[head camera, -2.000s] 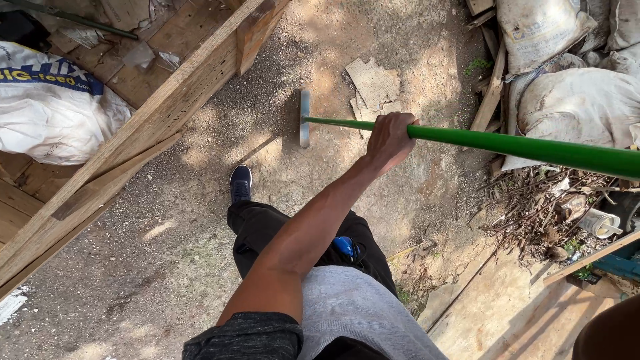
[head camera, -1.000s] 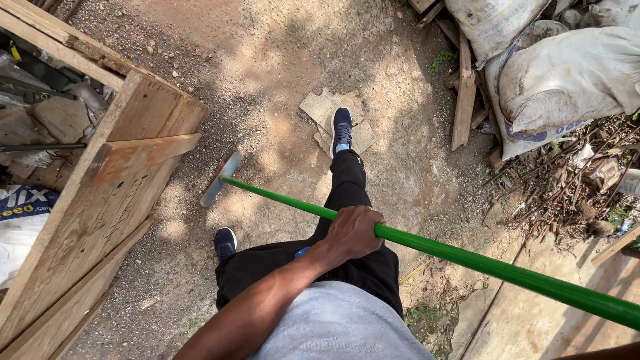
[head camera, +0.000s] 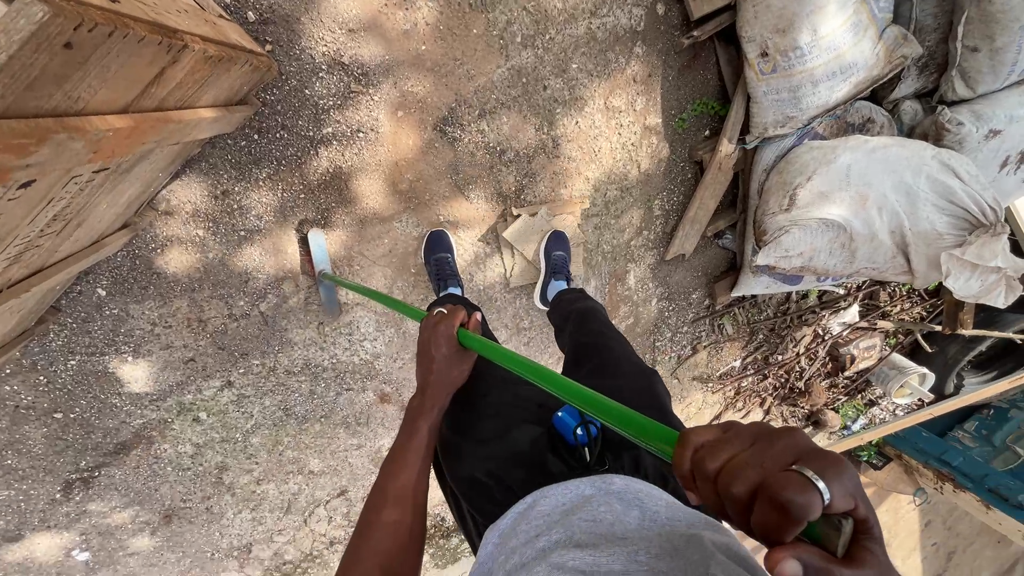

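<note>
A push broom with a long green handle (head camera: 560, 386) runs diagonally from the lower right toward the left. My left hand (head camera: 446, 352) is wrapped around the handle at its middle, in front of my left thigh. Close to the camera, my right hand (head camera: 780, 484) grips the handle near its end, and the end shows below the fingers. The broom head (head camera: 323, 270) rests on the gritty ground, left of my feet, with dark reddish bristles partly visible along its left side.
A wooden crate (head camera: 104, 152) stands at the upper left. Flat broken pieces (head camera: 532, 236) lie by my shoes. Stuffed sacks (head camera: 872, 212), a wooden board (head camera: 716, 180), twigs (head camera: 788, 352), a white plastic cup (head camera: 902, 378) and a blue-green object (head camera: 972, 456) are at the right.
My right hand has come into view on the handle's end. My feet now stand side by side; one second ago one was well ahead of the other. The view has shifted.
</note>
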